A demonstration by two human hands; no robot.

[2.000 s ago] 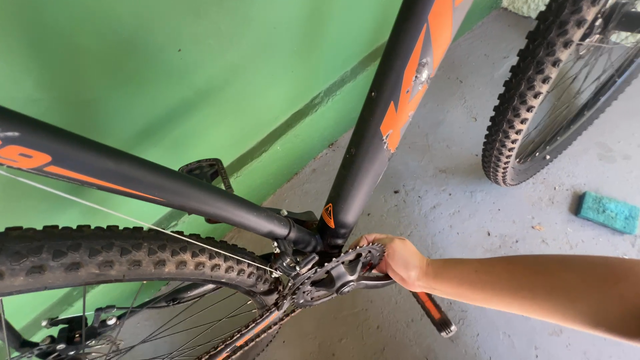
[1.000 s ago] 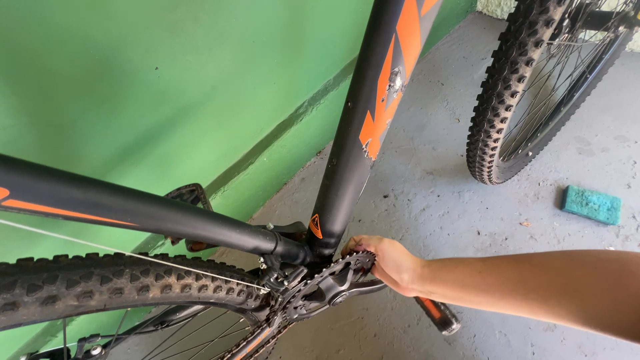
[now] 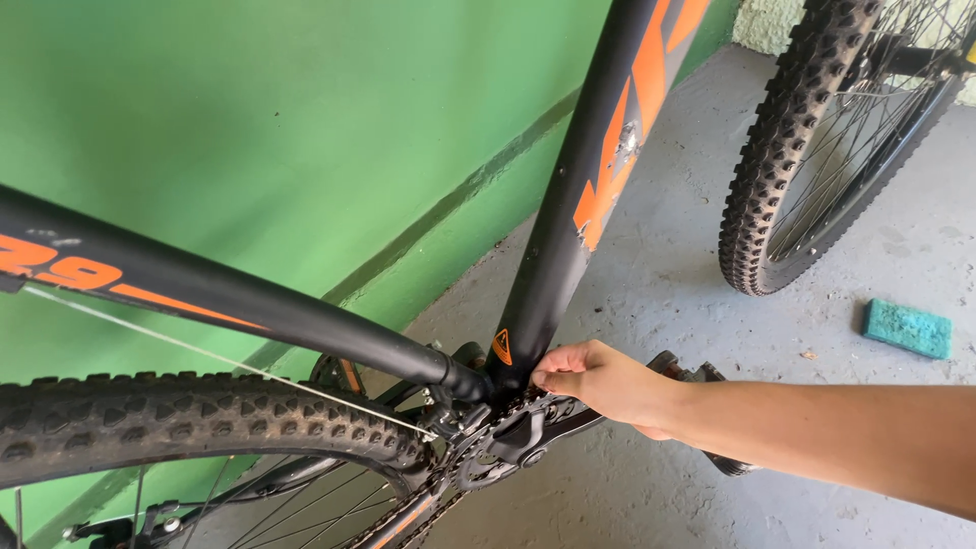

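My right hand (image 3: 610,385) reaches in from the right edge, its thumb and fingertips pinched at the bicycle chain on top of the chainring (image 3: 488,457), just below the black down tube (image 3: 560,252) with orange markings. The crank arm (image 3: 568,431) runs behind the hand to a pedal (image 3: 717,427) under my forearm. Left of the chainring are the front derailleur (image 3: 454,419) and the knobby rear tyre (image 3: 191,415). A pale cable (image 3: 229,362) slants down to the derailleur from the seat tube (image 3: 229,293). My left hand is out of the picture.
A green wall (image 3: 229,137) stands behind the bicycle, meeting the grey floor (image 3: 663,305). The front wheel (image 3: 778,168) is at the upper right. A teal sponge (image 3: 907,328) lies on the floor below it. The far pedal (image 3: 335,374) is near the wall.
My right hand has shifted from the chainring's right side towards its top, beside the down tube. The near pedal shows at a different angle beneath my wrist.
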